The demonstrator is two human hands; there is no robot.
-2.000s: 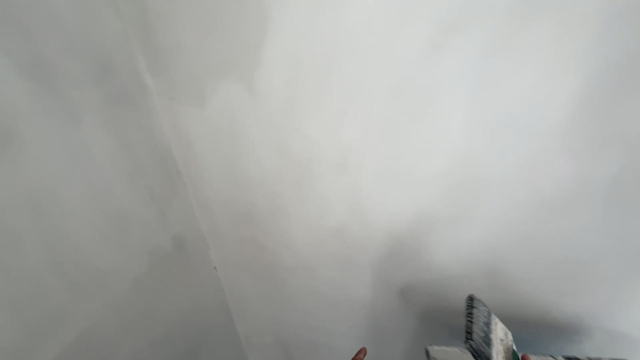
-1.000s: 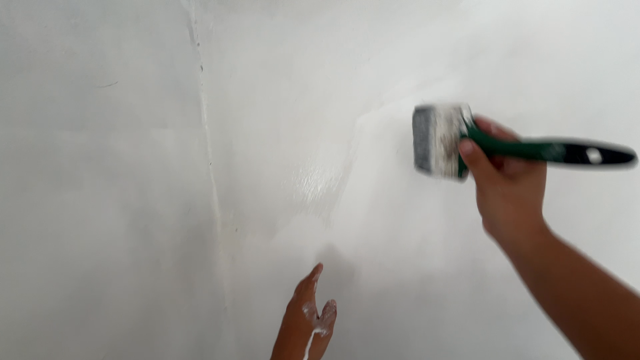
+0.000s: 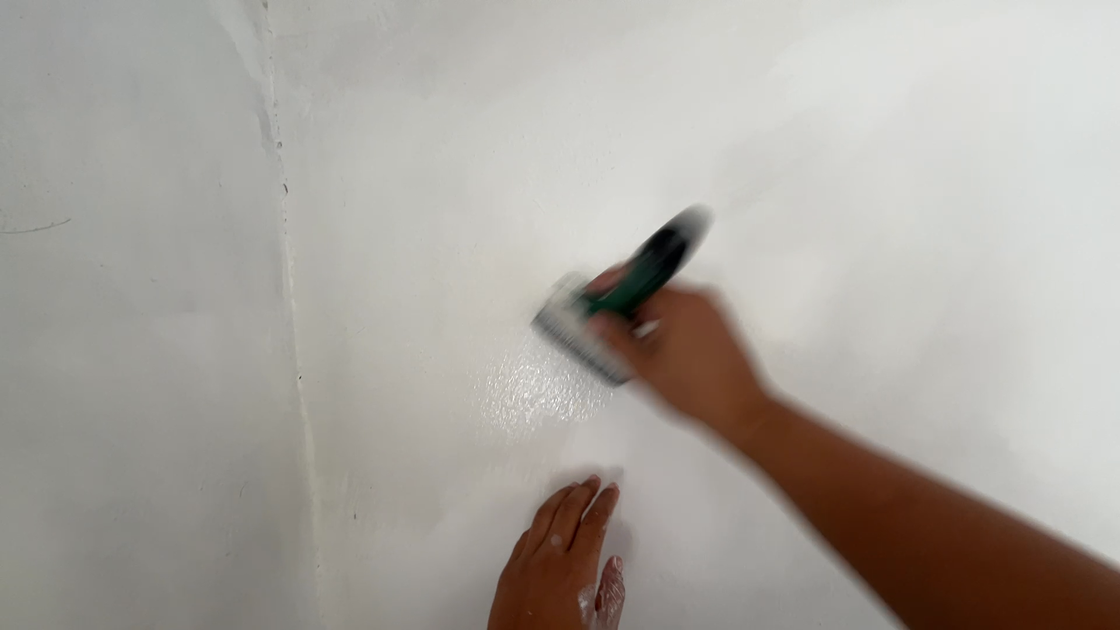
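Note:
My right hand (image 3: 691,350) grips a wide flat paintbrush (image 3: 577,328) with a green and black handle, blurred by motion. Its bristles are at the white wall (image 3: 420,219), pointing down and left, with the handle tilted up to the right. Just below the bristles, a patch of the wall shines wet. Lower down, my left hand (image 3: 560,560) lies against the wall, holding nothing, its fingers pointing up and the thumb apart. White paint spots its thumb and back.
A rough vertical corner seam (image 3: 293,315) with small chips runs down the left side. Beyond it is a greyer wall surface (image 3: 131,394) with a thin curved dark mark.
The brush in my right hand has moved left and down and turned from handle pointing right to handle pointing up right. My left hand now lies with its back to view.

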